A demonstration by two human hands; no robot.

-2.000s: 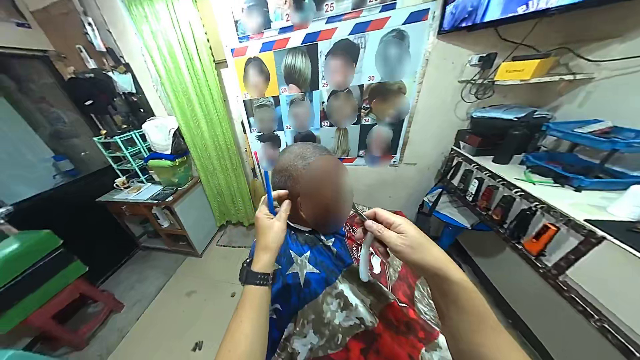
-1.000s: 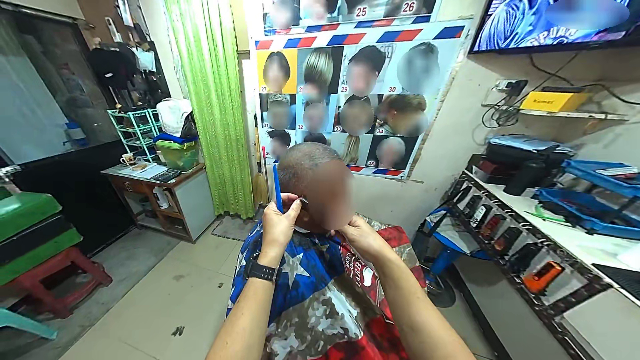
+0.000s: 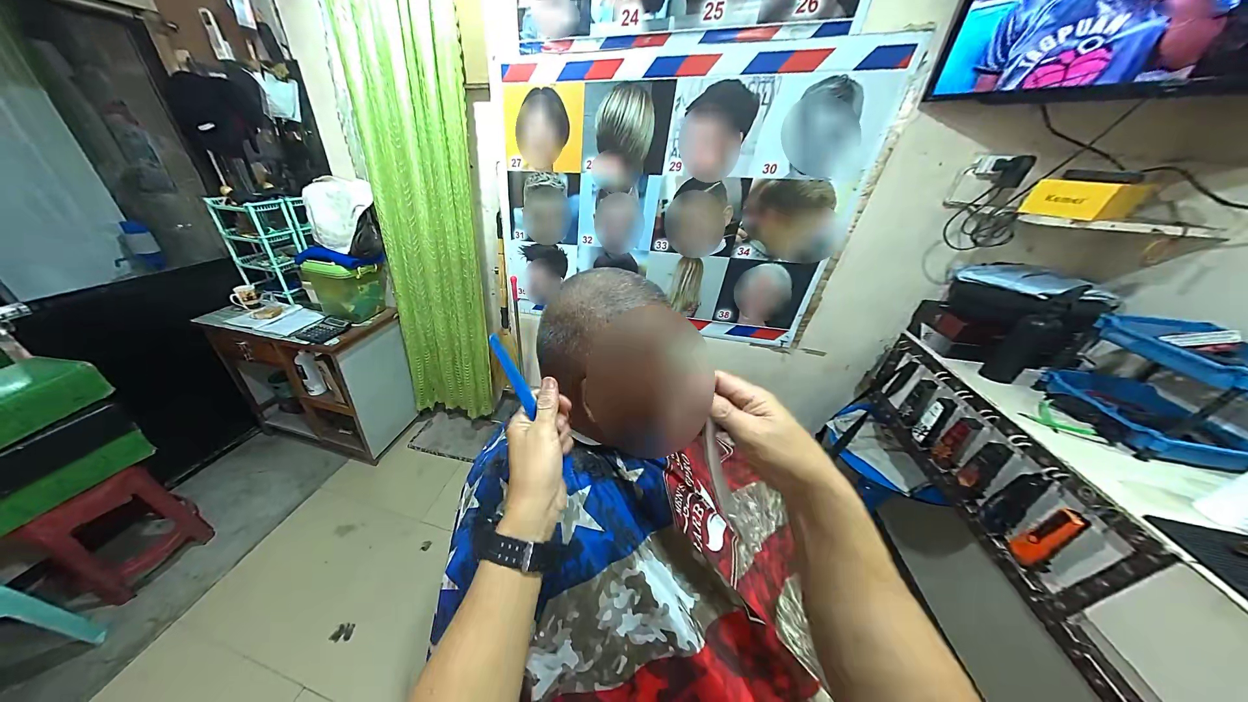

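Observation:
A seated person with close-cropped hair (image 3: 595,302) wears a barber cape (image 3: 624,595) patterned with stars, camouflage and red. Beside the head, at the left of the view, my left hand (image 3: 539,448) grips a blue stick-like tool (image 3: 513,374), probably a comb, whose upper end points up and left. A black watch is on that wrist. On the other side, my right hand (image 3: 756,419) is closed by the lower face, its fingers around a pale, narrow handle (image 3: 718,463), perhaps a razor's. The working end of that tool is hidden.
At the right runs a white counter (image 3: 1014,400) with blue trays (image 3: 1141,414) and hair clippers (image 3: 1048,536) racked along its front. A blue chair (image 3: 877,458) stands beneath it. To the left are a small desk (image 3: 375,375), a green curtain (image 3: 429,214) and a red stool (image 3: 107,517).
My right hand was lower and farther from the face two seconds ago, moved in under the chin, and is now at the face's right side. My left hand stays beside the head with the blue tool.

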